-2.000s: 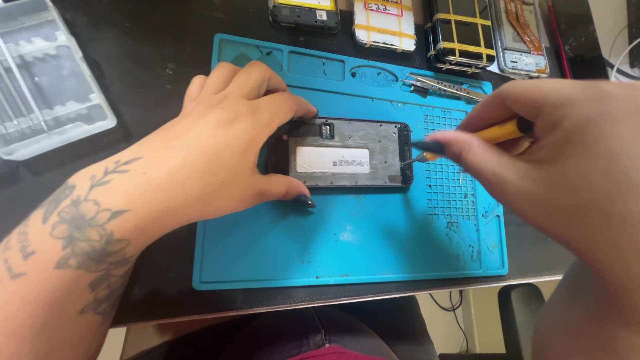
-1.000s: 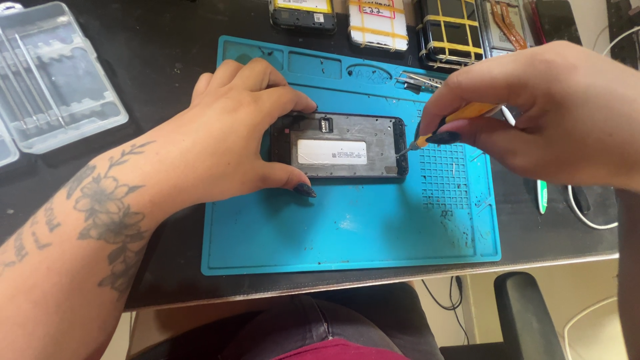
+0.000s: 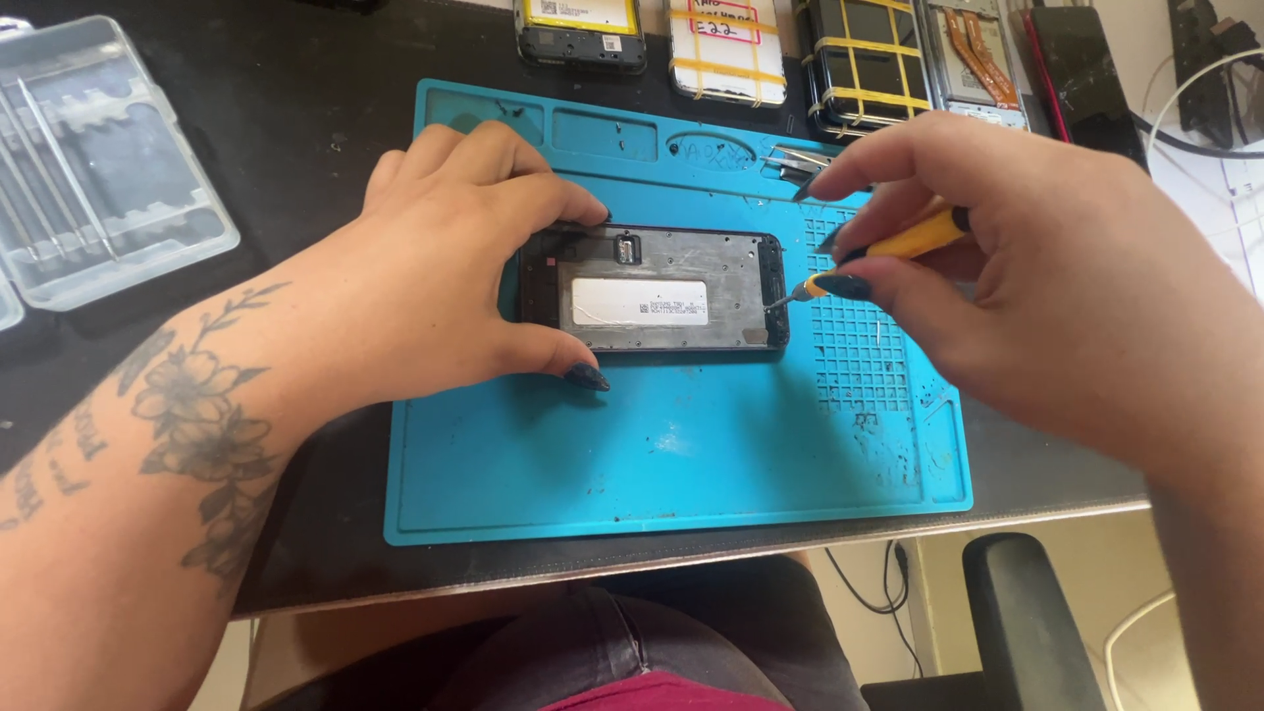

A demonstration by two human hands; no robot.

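Observation:
A smartphone mid-frame (image 3: 731, 286) with a white label lies flat on a blue silicone repair mat (image 3: 652, 464). My left hand (image 3: 464, 267) grips the frame's left end, thumb on the near edge and fingers at the far edge. Between the thumb and fingers of my right hand (image 3: 987, 257) is a small tool with a yellow handle (image 3: 913, 240), perhaps a screwdriver or pick. Its thin metal tip rests on or just above the frame's right end. Metal tweezers (image 3: 800, 163) lie in the mat's upper tray, partly behind my right fingers.
A clear plastic case (image 3: 109, 148) with slim metal tools stands at the left. Along the back are a phone with a yellow-edged battery (image 3: 578, 49), a white phone (image 3: 726, 59) and dark phones (image 3: 864, 64) bound with yellow bands. Cables lie at the right.
My right hand's fingers have spread and shifted around the yellow handle. My left hand stays on the phone frame.

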